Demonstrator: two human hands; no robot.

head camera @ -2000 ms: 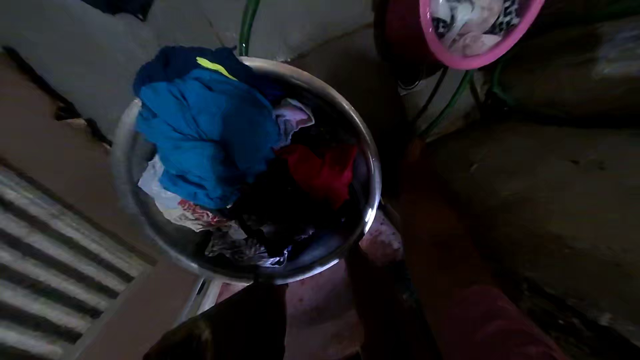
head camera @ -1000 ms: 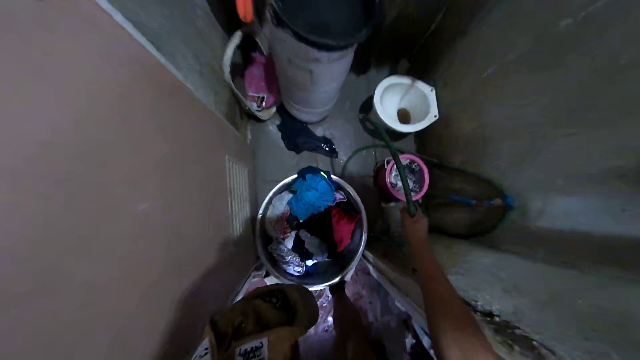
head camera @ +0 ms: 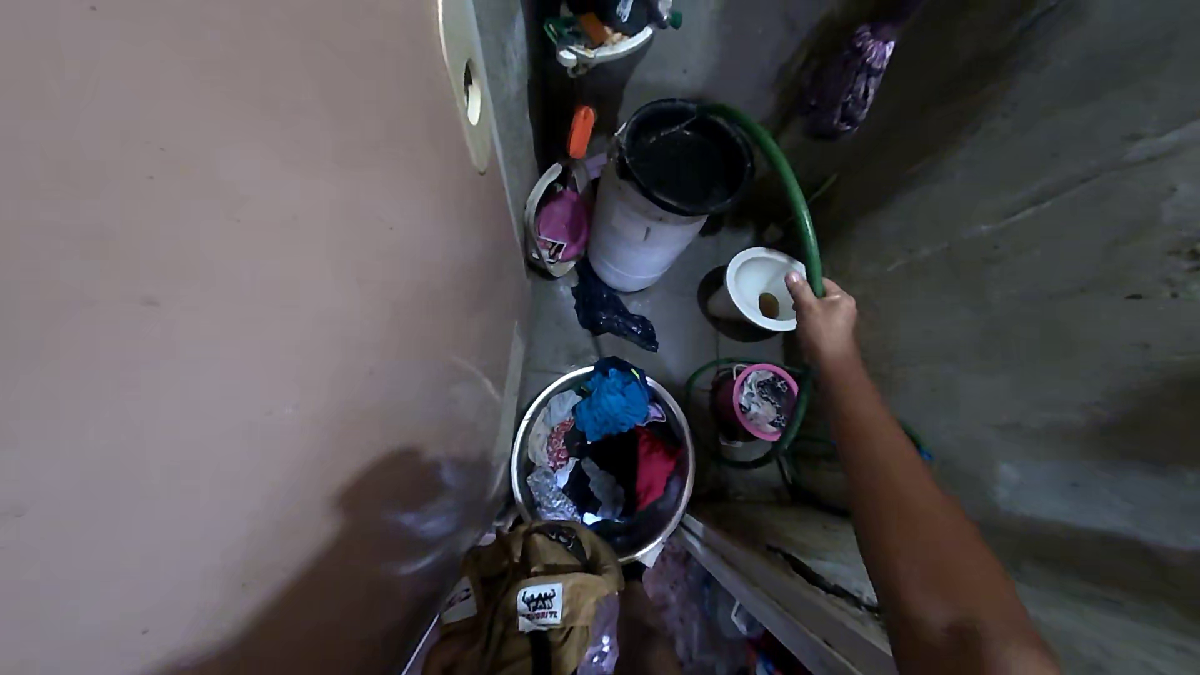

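My right hand (head camera: 827,314) grips a green hose (head camera: 790,178) beside a white toilet bowl (head camera: 741,291). The hose arches up from my fist to the black top (head camera: 687,155) of a tall white drum (head camera: 637,234); whether its end lies inside is hard to tell. Below my hand stands a pink-rimmed bucket (head camera: 767,403) holding cloth, with green hose looped around it. A round metal basin (head camera: 689,450) at the lower middle holds clothes, among them a blue garment (head camera: 611,403) and a red one (head camera: 654,466). My left hand is not in view.
A dark plastic bag (head camera: 611,309) lies on the floor between drum and basin. Left of the drum is a container with a pink item (head camera: 562,225). A brown bag (head camera: 539,600) covers the near side. Walls (head camera: 281,281) close in on both sides.
My right hand has moved forward with the hose, from beside the pink-rimmed bucket to the toilet bowl. The hose now arches to the drum's top. The view has shifted a lot.
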